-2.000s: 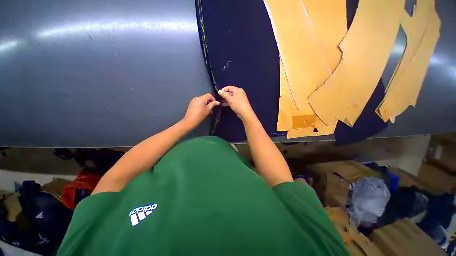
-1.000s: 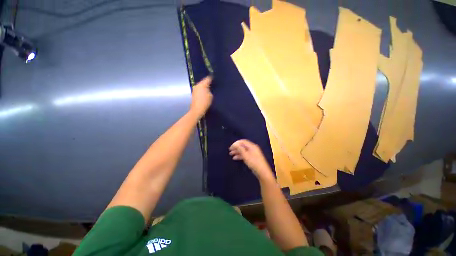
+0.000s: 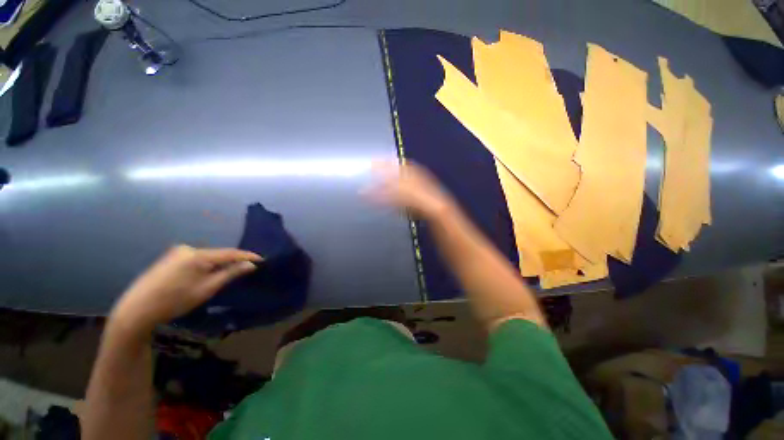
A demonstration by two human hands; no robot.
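Note:
My left hand (image 3: 193, 279) pinches a crumpled navy cloth piece (image 3: 279, 266) between thumb and fingers at the table's near edge, left of centre. Part of the cloth hangs toward the edge below the hand. My right hand (image 3: 408, 187) is blurred, over the left edge of the navy fabric panel (image 3: 430, 137); no held thing shows, but its fingers are too blurred to tell their pose. The panel lies flat, with a yellow-green line along its straight left edge. Several tan card pattern pieces (image 3: 610, 146) lie on and beside it, some overlapping.
A metal cutting machine (image 3: 129, 30) with a black cord stands at the back left of the grey table (image 3: 215, 112). Dark strip-shaped cloth pieces (image 3: 76, 82) lie at the far left. More dark cloth (image 3: 756, 60) lies at the far right. Cardboard and bags are below the table.
My left hand has moved left and nearer the edge, now holding navy cloth. My right hand has moved up to the panel's edge. The long card on the left now lies more slanted in view.

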